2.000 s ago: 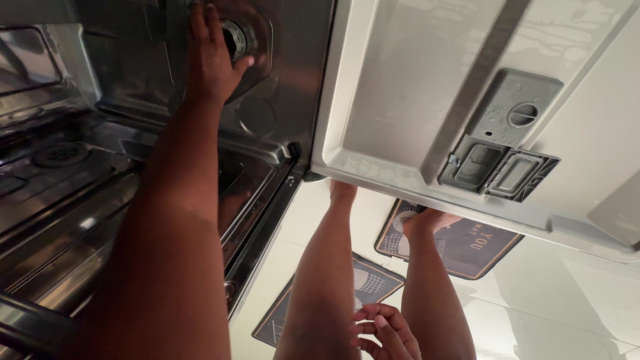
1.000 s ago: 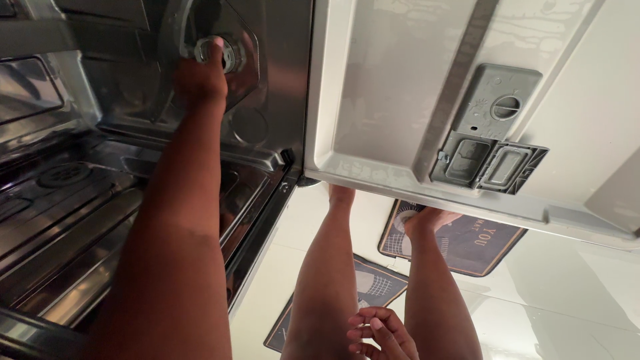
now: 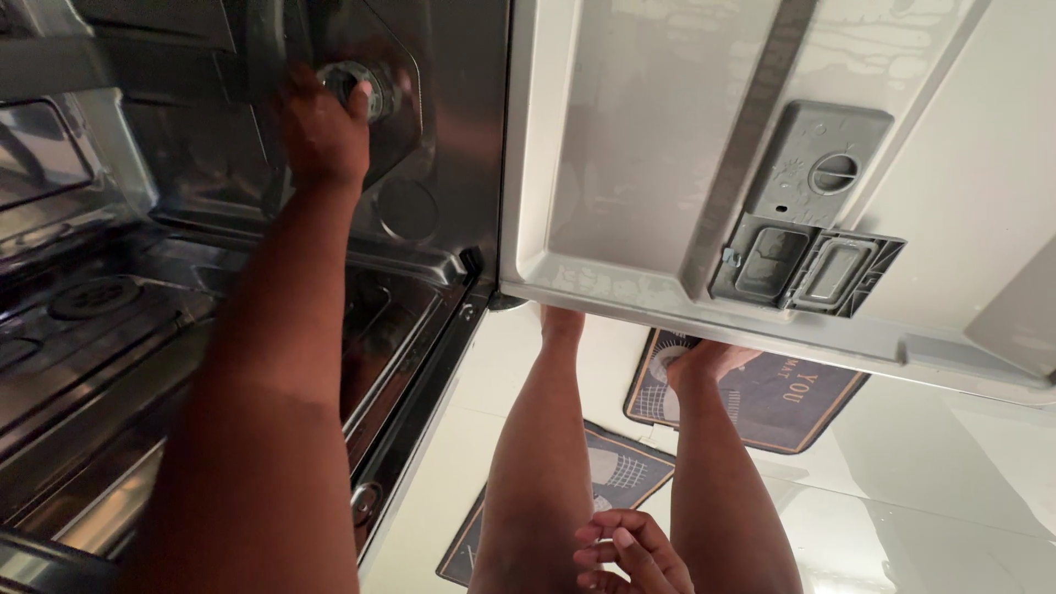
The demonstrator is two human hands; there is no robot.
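Note:
My left hand (image 3: 326, 128) reaches into an open dishwasher, back of the hand towards me. Its thumb lies over the near rim of a round ribbed fitting (image 3: 381, 92) on the dark metal tub wall (image 3: 458, 148). The fingers are blurred at the fitting's left side, and how firmly they grip cannot be told. Low in the view, my right hand (image 3: 631, 551) hovers before my legs with fingers loosely curled and apart, holding nothing. Right of the tub stands the dishwasher door's inner panel (image 3: 643, 148), bearing a grey detergent dispenser (image 3: 821, 165) with its lid (image 3: 846, 272) open.
The tub's black front edge (image 3: 421, 412) runs beside my left arm. Below the door are my bare legs and feet, a dark printed mat (image 3: 792, 412) and another mat (image 3: 631, 462) on the pale tiled floor (image 3: 924, 495). A round vent-like part (image 3: 95, 297) sits at the left.
Two seconds ago my left hand lay spread beside the fitting; a second ago it was bunched over it. Now its thumb is on the rim. My right hand has stayed low before my legs.

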